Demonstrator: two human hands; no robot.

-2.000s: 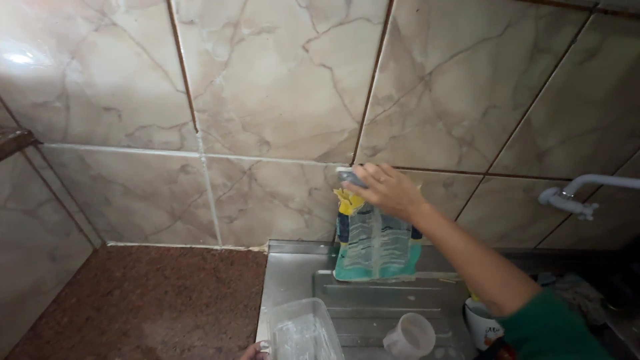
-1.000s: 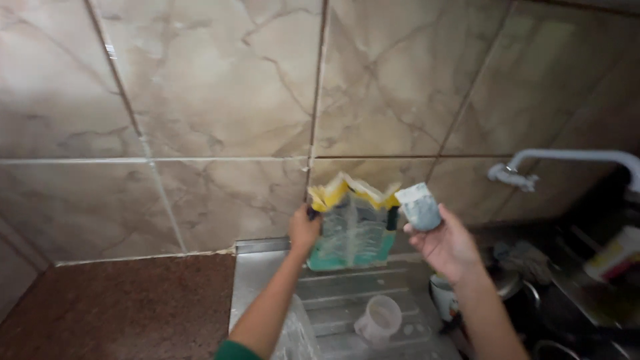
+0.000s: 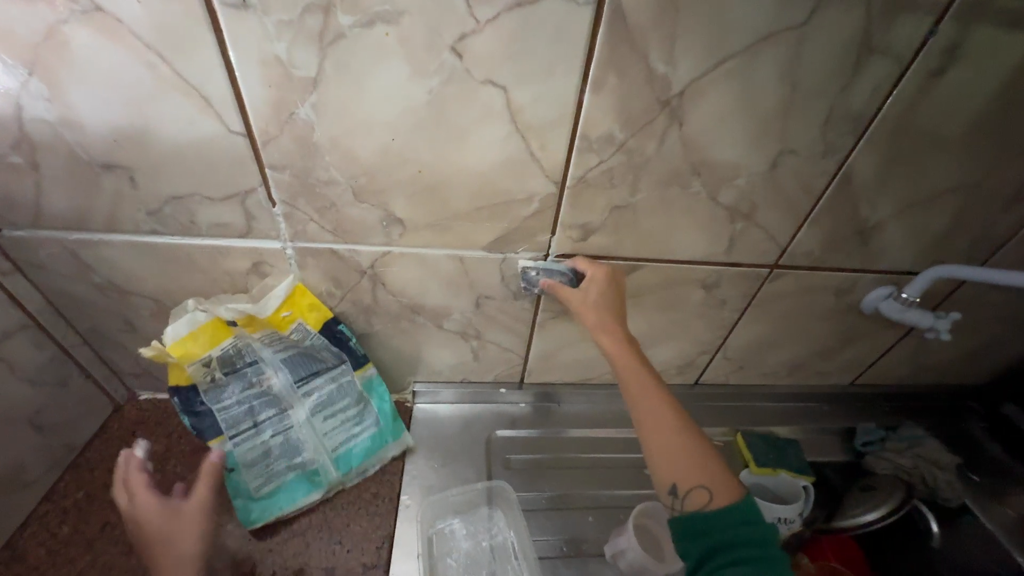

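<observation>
My right hand (image 3: pixel 592 300) presses a small grey block, smeared with white (image 3: pixel 538 277), against the wall tiles, where a horizontal and a vertical joint cross. Left of it the horizontal joint (image 3: pixel 400 247) is white; to the right it shows brown. An opened plastic bag of powder (image 3: pixel 288 404), yellow, navy and teal with writing on it, leans on the tiles over the brown granite counter (image 3: pixel 336 532). Beside its lower left edge is my left hand (image 3: pixel 168 504), fingers apart and holding nothing, with white residue on a fingertip.
A clear plastic container (image 3: pixel 476 532) with white residue and a translucent cup (image 3: pixel 644 540) stand on the steel drainboard (image 3: pixel 576 460). To the right are a white mug (image 3: pixel 776 500), a sponge (image 3: pixel 774 454), a pot lid (image 3: pixel 868 504), a cloth (image 3: pixel 912 460) and a wall tap (image 3: pixel 920 300).
The bag has moved left from behind the drainboard to the granite counter, and my left hand has let go of it. My right hand has brought the block back to the tiles.
</observation>
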